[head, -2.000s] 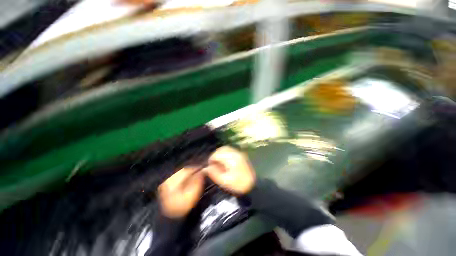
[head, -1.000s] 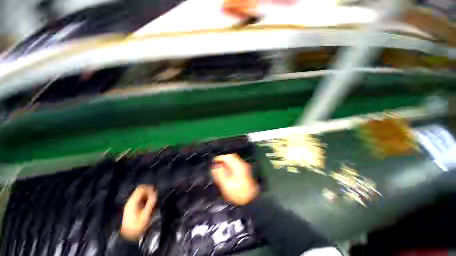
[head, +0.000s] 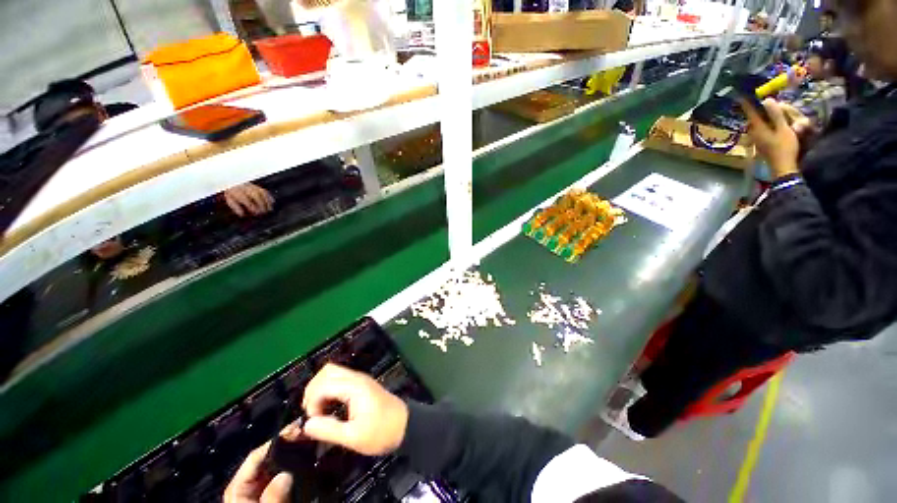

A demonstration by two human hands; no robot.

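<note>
My right hand [head: 356, 411] is over the black blister tray [head: 246, 418], its fingers pinched at a small dark piece [head: 292, 447]. My left hand [head: 258, 479], cut off by the lower edge, holds the same dark piece from the other side. The piece looks like a black housing; its details are too dark to tell. The tray has rows of rectangular pockets. A heap of cream-white bits [head: 460, 307] lies on the green bench beyond the tray, with a smaller mixed heap [head: 565, 318] to its right.
Circuit boards with orange ends [head: 573, 224], a white paper sheet [head: 667, 199] and an open cardboard box [head: 700, 142] lie farther along the bench. A white post [head: 457, 138] stands by the green channel. A person in black [head: 807, 226] stands at right near a red stool [head: 733, 385]. Others work opposite.
The view has turned right and sharpened, bringing the shelf bins and standing person into view. My hands, apart one second ago, are now together at the dark piece.
</note>
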